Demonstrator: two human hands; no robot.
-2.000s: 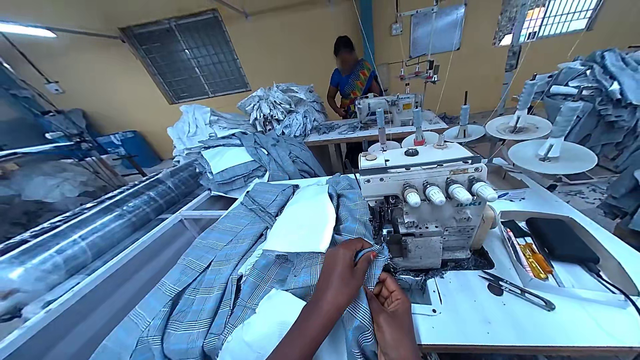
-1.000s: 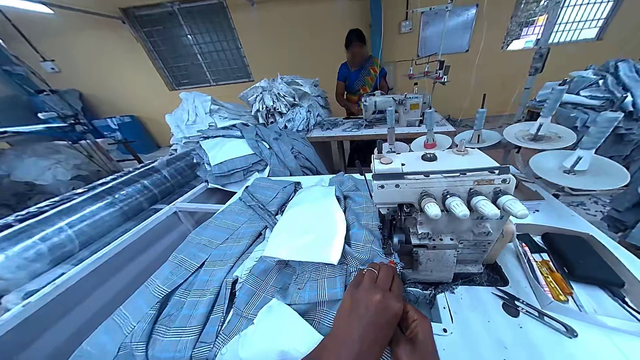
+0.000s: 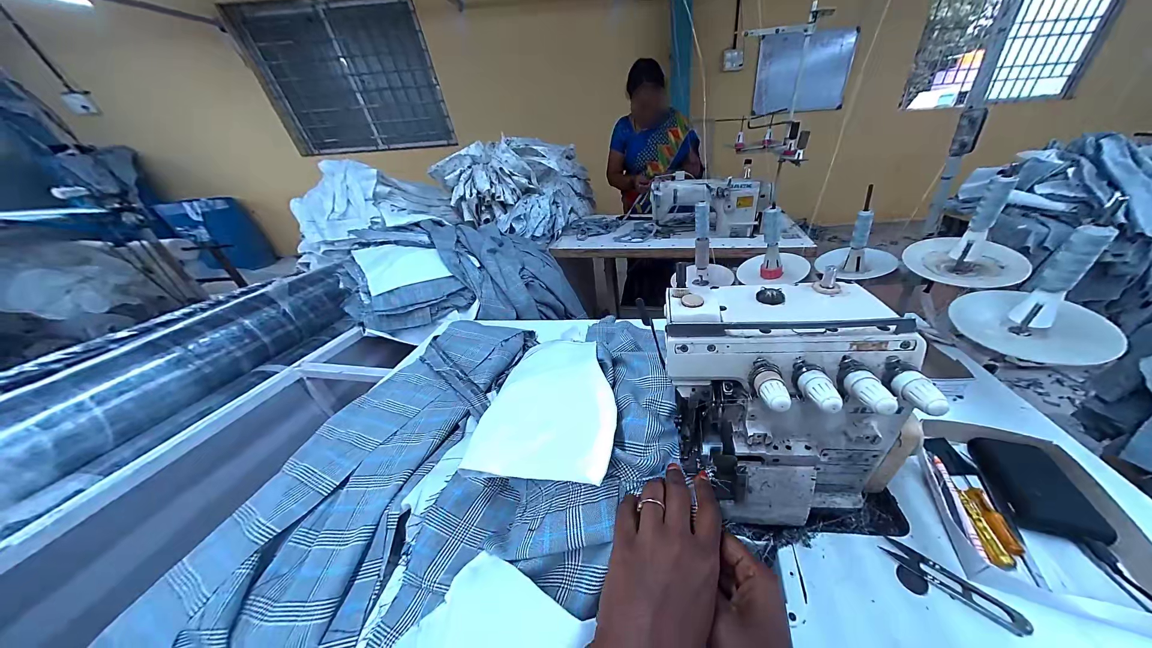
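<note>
A grey plaid garment (image 3: 531,531) with white fabric pieces (image 3: 549,414) lies spread left of an overlock sewing machine (image 3: 792,387). My left hand (image 3: 661,549), with a ring on one finger, lies palm down on the garment's right edge, fingertips beside the machine's needle area. Close against it, partly behind it, is my right hand (image 3: 751,589), its fingers bent near the cloth edge. The left hand hides most of what the right hand touches.
Thread snips (image 3: 958,585) lie right of the machine, beside a tray (image 3: 963,531) with a black case (image 3: 1039,486). Thread cones (image 3: 985,216) stand behind. Cloth is piled (image 3: 504,270) at the back left. A person (image 3: 652,144) stands at another sewing machine (image 3: 706,202).
Two seconds ago my hands gripped the garment's edge lower and farther apart; now the left lies flat on the cloth with the right close beside it. The view has shifted somewhat.
</note>
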